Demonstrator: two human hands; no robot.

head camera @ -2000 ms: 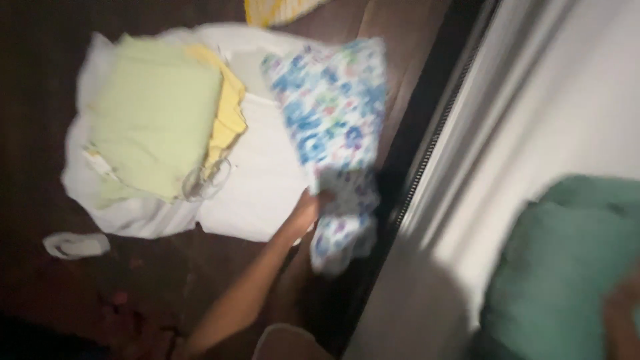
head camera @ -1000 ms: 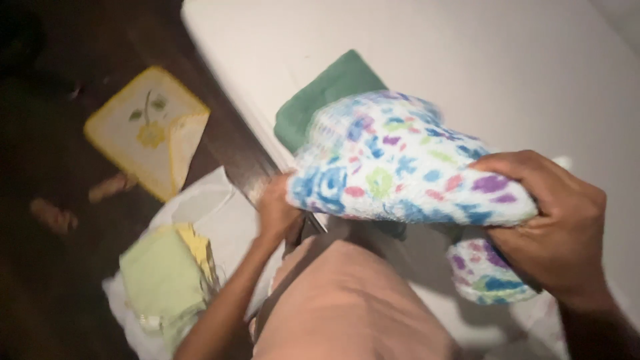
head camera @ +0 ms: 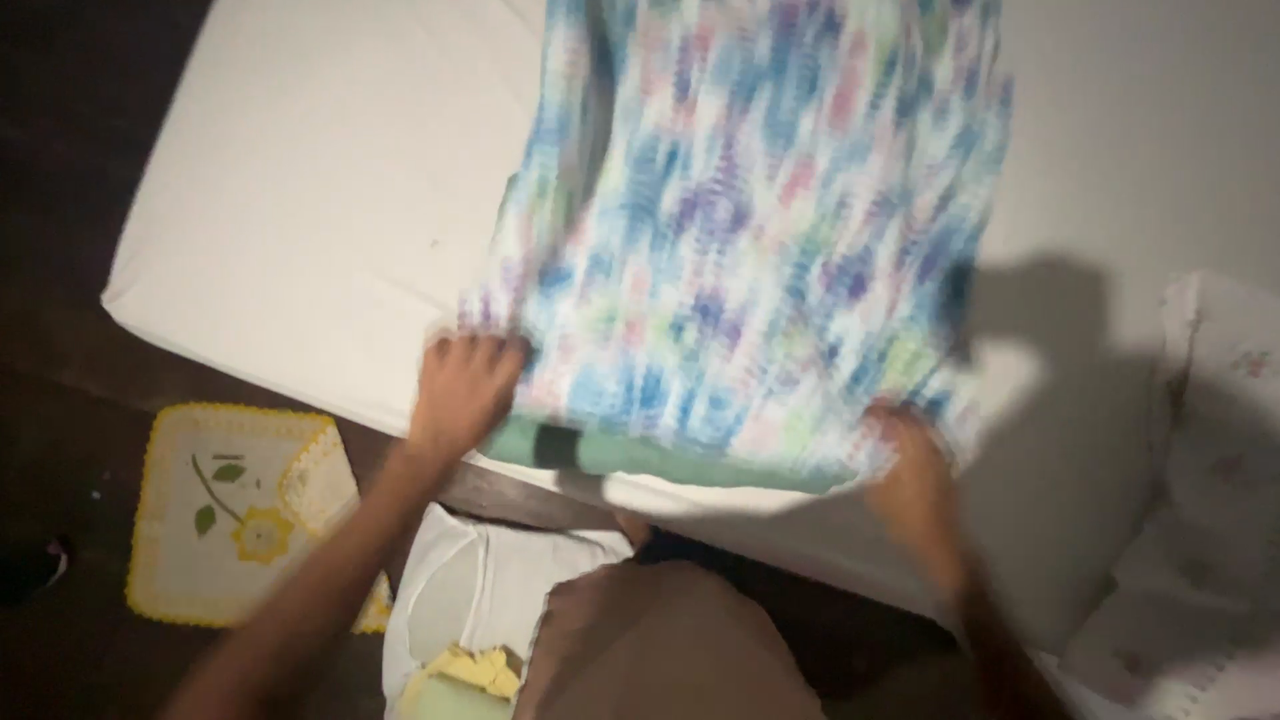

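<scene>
A white cloth with a blue, purple, pink and green floral pattern is spread out over the bed, blurred by motion. My left hand grips its near left corner, fingers curled over the edge. At the near right corner, my right hand is closed on the same cloth, partly blurred. Beneath the near edge a strip of green cloth shows, lying on the white-sheeted mattress. How far the green cloth reaches under the floral one is hidden.
On the dark floor at left lies a yellow-edged mat with a flower design. White cloth with yellow and pale green fabric lies near my legs. A pale fabric with small flowers is at the right.
The floral cloth, bunched between my hands a second ago, is now opened out over the green cloth. Two seconds ago it hung from one hand near the pile on the floor.
</scene>
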